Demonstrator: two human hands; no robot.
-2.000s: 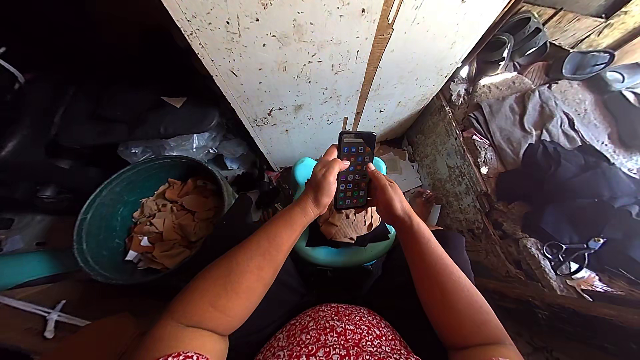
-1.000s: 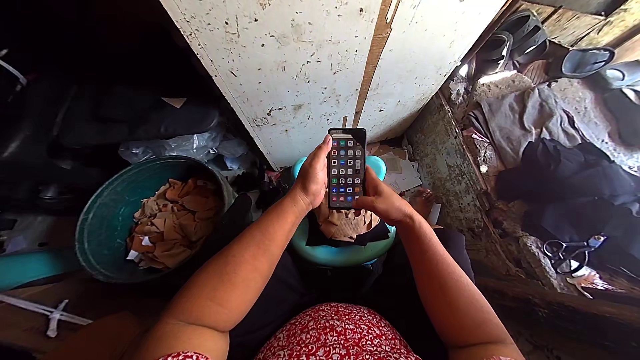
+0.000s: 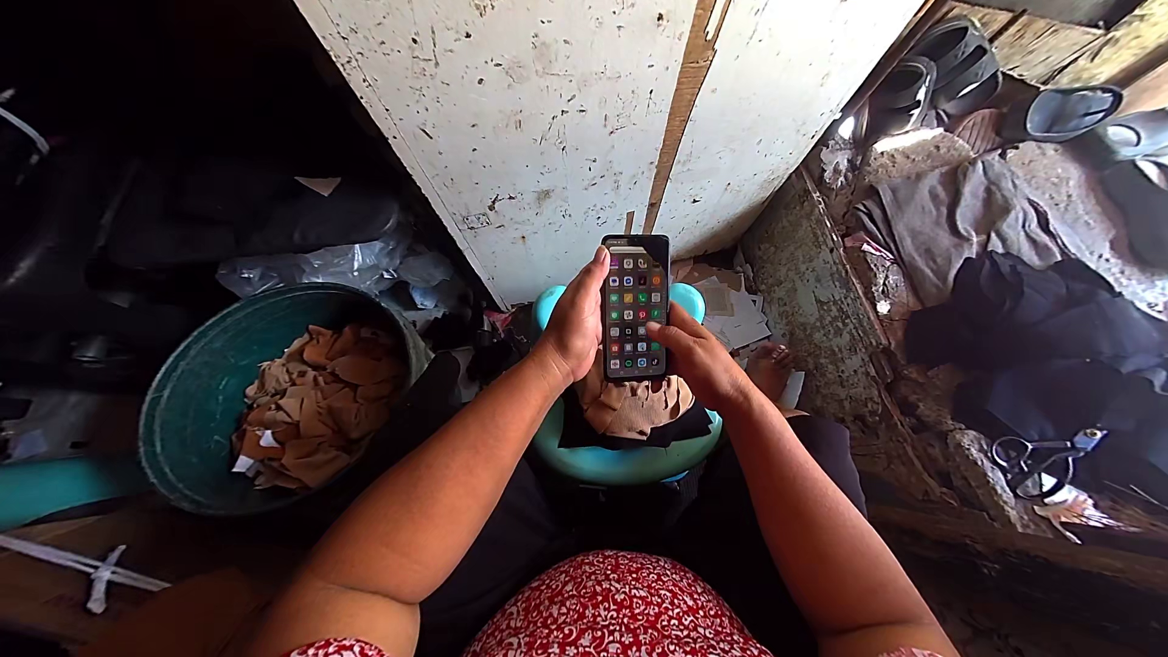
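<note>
My left hand (image 3: 577, 319) grips the left edge of a smartphone (image 3: 636, 308), whose lit screen shows a grid of app icons. My right hand (image 3: 701, 356) holds the lower right side of the phone, its thumb over the lower screen. Upright and facing me, the phone is above a turquoise plastic stool (image 3: 584, 461) between my legs. Tan fabric pieces (image 3: 639, 409) lie on black cloth on the stool's seat, partly hidden by the phone and hands.
At left stands a green plastic tub (image 3: 173, 411) with brown fabric scraps (image 3: 319, 401). A worn white board (image 3: 547, 109) rises ahead. At right, scissors (image 3: 1036, 461) lie beside dark cloth (image 3: 1049, 338) and a grey cloth (image 3: 958, 219), beyond a rough ledge (image 3: 812, 338).
Two seconds ago both thumbs were at the phone's upper part. My left thumb now rests along its left edge, and my right hand is lower on the phone.
</note>
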